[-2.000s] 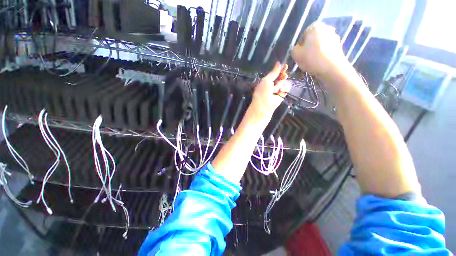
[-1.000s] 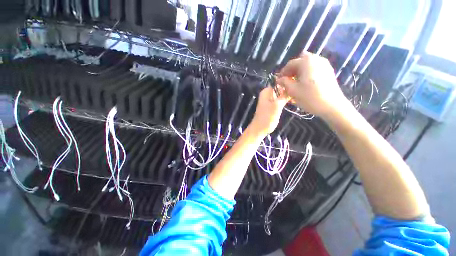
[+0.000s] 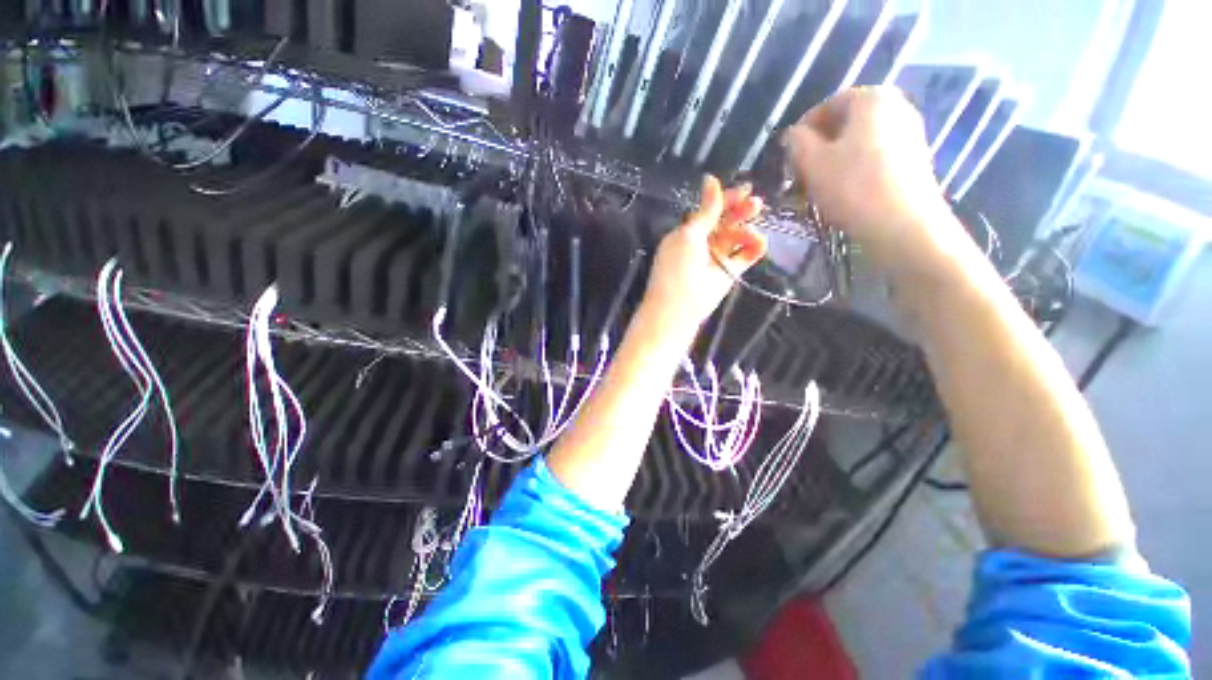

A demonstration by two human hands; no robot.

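Note:
Several tablets [image 3: 724,80] stand upright, edge-on, on the top level of the wire rack [image 3: 611,170]. My right hand [image 3: 857,153] is at the lower edge of the right-hand tablets, fingers bent together; what is between its fingertips is too blurred to tell. My left hand [image 3: 711,246] is just below and left of it, at the shelf edge, with its fingers curled around a thin dark cable [image 3: 784,295] that loops down to the right. The two hands are apart.
White charging cables [image 3: 277,412] hang in looped bunches from the shelf below. Black slotted holders [image 3: 306,253] fill the lower levels. A pale wall box [image 3: 1130,246] with a blue panel is at the right. A red object [image 3: 800,644] lies on the floor at the bottom.
My right hand has moved up and right, away from my left hand, after the two met at the shelf edge. My left hand has shifted slightly left.

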